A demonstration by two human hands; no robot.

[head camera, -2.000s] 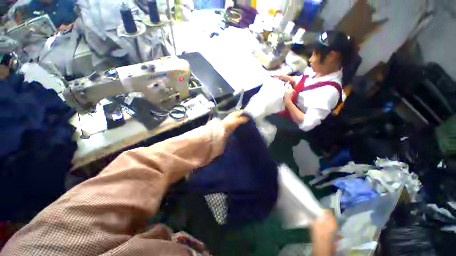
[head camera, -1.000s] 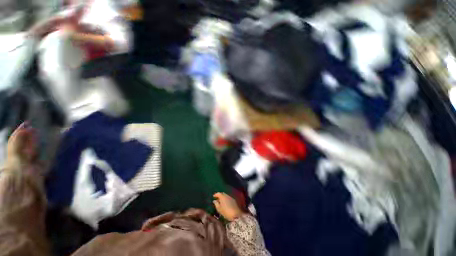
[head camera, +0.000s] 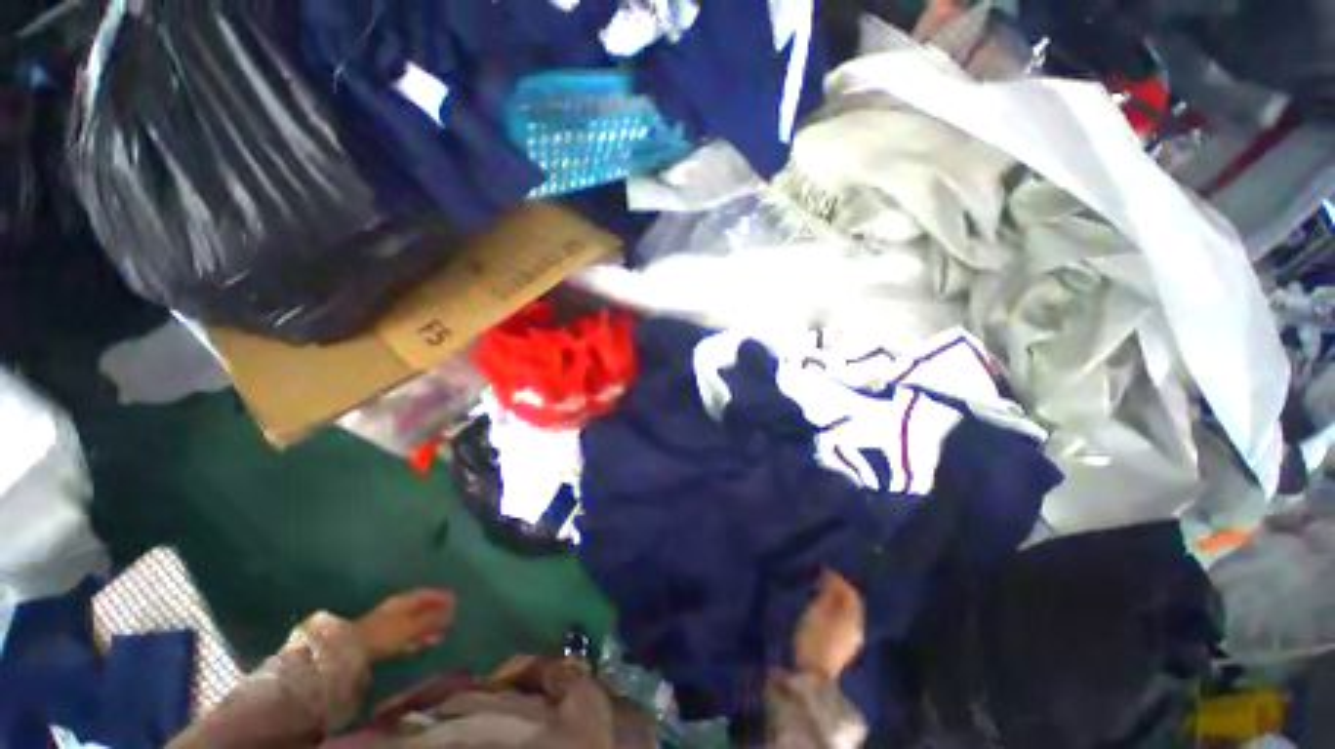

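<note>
Navy garment pieces [head camera: 718, 498] lie in a large heap at the centre. White collar pieces [head camera: 886, 414] with thin dark red stripes lie on the heap's upper part. My right hand [head camera: 832, 626] is over the heap's lower part, small and blurred; whether it grips cloth is hidden. My left hand [head camera: 407, 622] is over the green floor, with nothing visible in it and its fingers loosely extended. A patterned stool top [head camera: 173, 607] is at the lower left, with navy cloth [head camera: 147, 685] on it.
A black plastic bag [head camera: 220, 176] sits on cardboard [head camera: 322, 381] at the upper left. A red bag [head camera: 559, 366] lies beside it. A blue basket [head camera: 593, 132] is at the top. A clear plastic sack of pale cloth [head camera: 1069, 293] is at the right. Green floor [head camera: 278, 512] lies between stool and heap.
The view has turned from the machine and co-worker to the floor piles on the right. The stool is now at the lower left. My right hand is now over the navy heap.
</note>
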